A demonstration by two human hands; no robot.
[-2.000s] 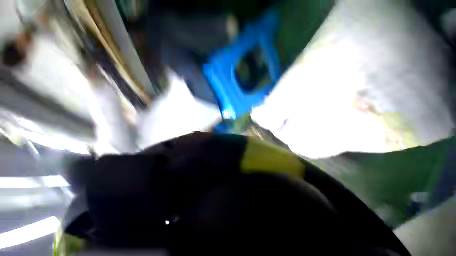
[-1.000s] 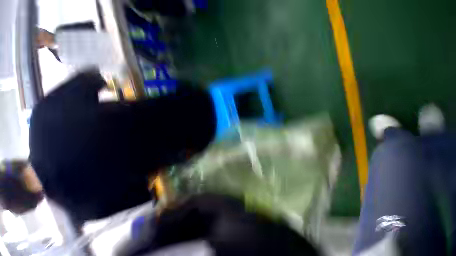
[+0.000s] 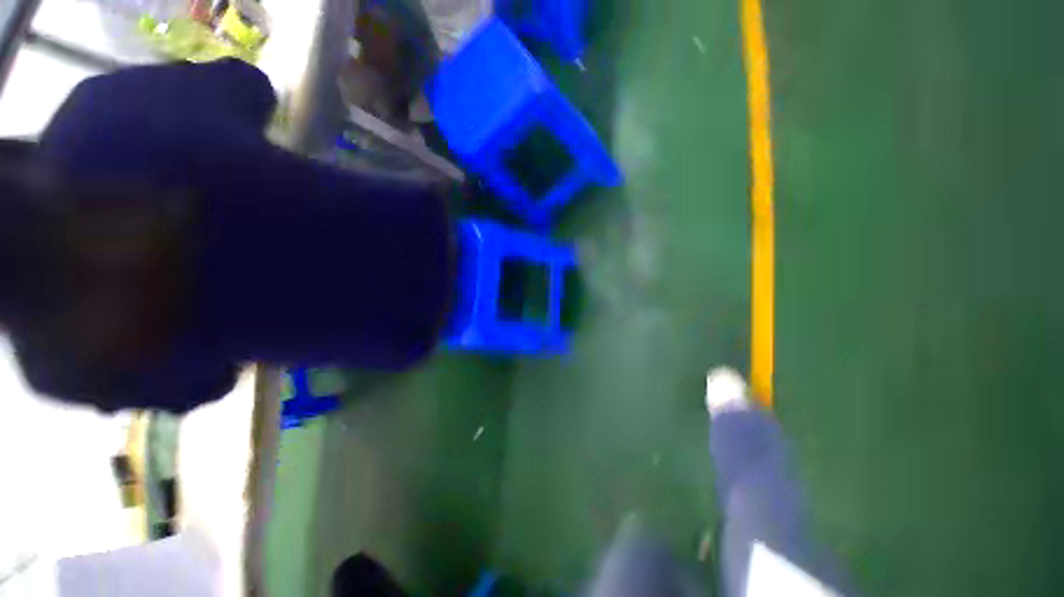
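Observation:
Neither of my hands is in view. A person in dark clothing is at the left, blurred, seen from above and leaning over the bench edge. A blue plastic stool stands right beside this person. Another blue stool is above it in the picture, tilted in the view. What the person's hands do is hidden.
A white bench runs down the left, with a white sheet at the bottom left. Green floor carries a yellow line. Grey-blue trouser legs and a light shoe show at lower right; whose is unclear.
The view has swung. The large pale bag-like thing at bottom centre has gone from view. More blue stools and floor show, and the dark-clothed person appears higher and farther left.

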